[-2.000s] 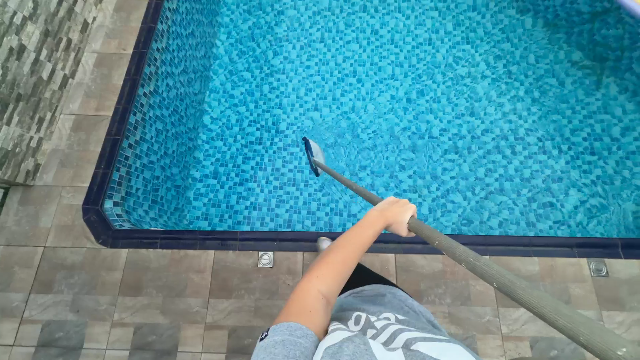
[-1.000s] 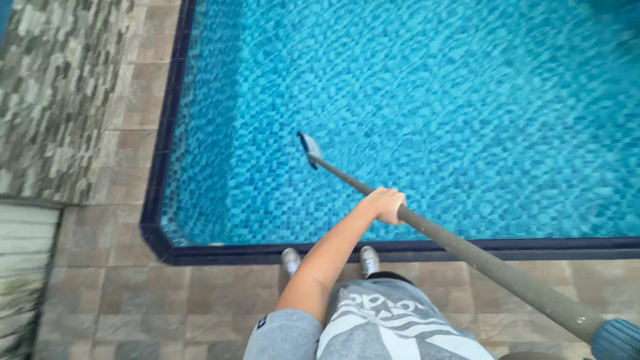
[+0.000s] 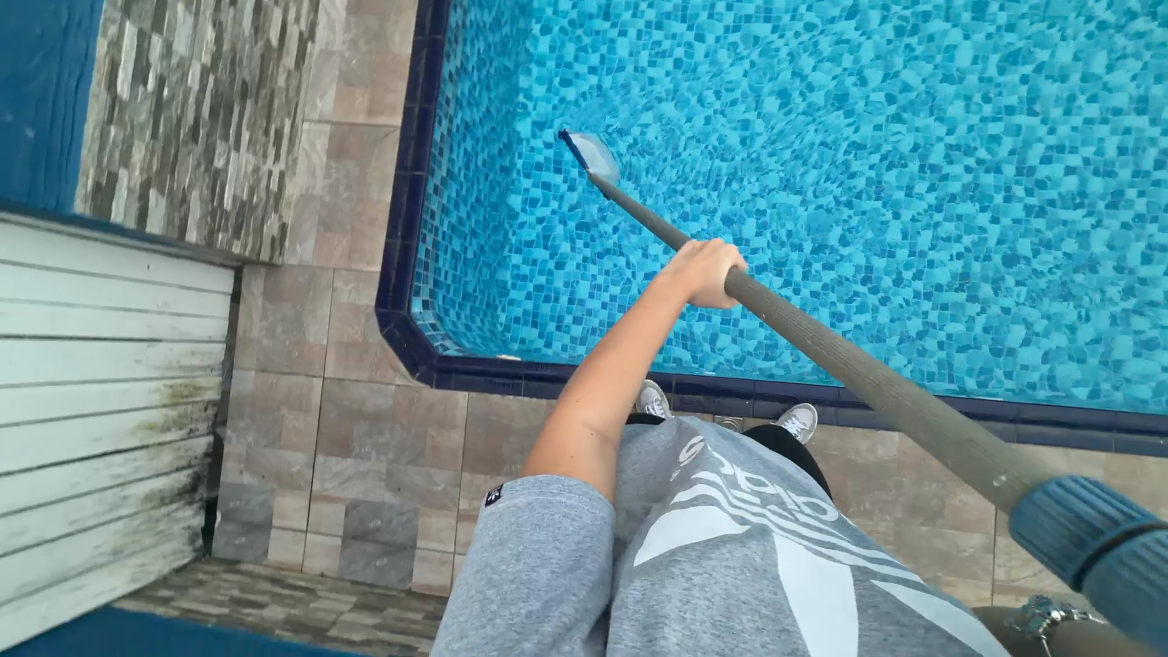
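My left hand is closed around the long grey-brown ribbed pole, about midway along its visible length. At the pole's far end, a pool skimmer net with a dark blue edge and pale mesh is at the pool water, left of centre. The pole's near end has a ribbed blue collar at the lower right. Below this collar my right wrist shows, wearing a metal bracelet or watch. My right hand itself is hidden or outside the frame.
Dark blue coping borders the pool, with my shoes close to it. Brown-grey deck tiles run around it. At left stand a white slatted panel and a stone-clad surface.
Both shoes show at the coping, where only one showed two seconds ago. The blue collar and my right wrist have come into view. The view has shifted left, showing more of the white panel.
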